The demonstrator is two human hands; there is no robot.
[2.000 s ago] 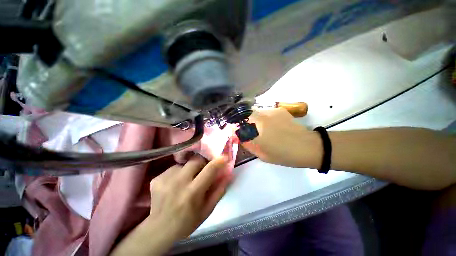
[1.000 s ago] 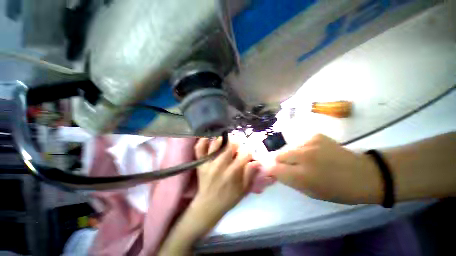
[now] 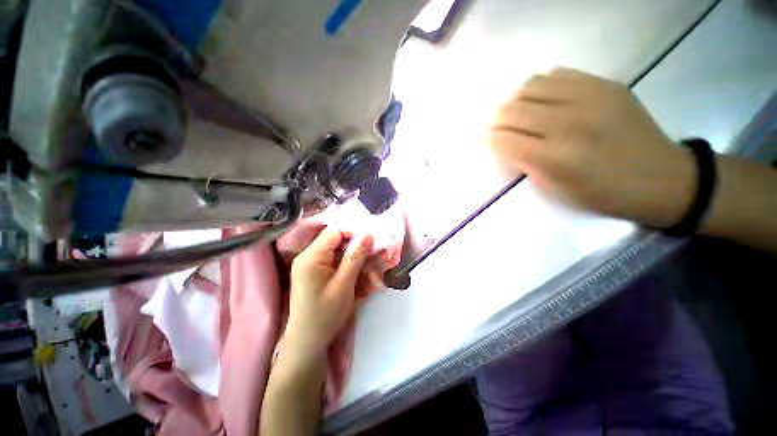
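Observation:
The pink garment piece (image 3: 247, 319) with white lining (image 3: 194, 328) hangs left of the needle area, its edge under the lit machine head. My left hand (image 3: 328, 281) pinches a small pale-pink part of it just in front of the presser foot area (image 3: 317, 180). A black block (image 3: 377, 196) sits beside the foot. My right hand (image 3: 588, 145) is off the fabric, curled and blurred over the table at right; its fingertips are partly hidden and I cannot tell if it holds anything. The wooden-handled tool is not visible.
The sewing machine head (image 3: 281, 68) fills the upper left. A curved metal bar (image 3: 162, 260) crosses in front at left. A small dark metal piece (image 3: 398, 279) lies right of my left hand. A grey measuring tape (image 3: 511, 334) edges the white table, above purple-clothed legs (image 3: 596, 366).
My right hand has left the fabric and moved up and right. My left hand stays on the fabric. The wooden handle has gone from sight. The view has shifted, with more table showing.

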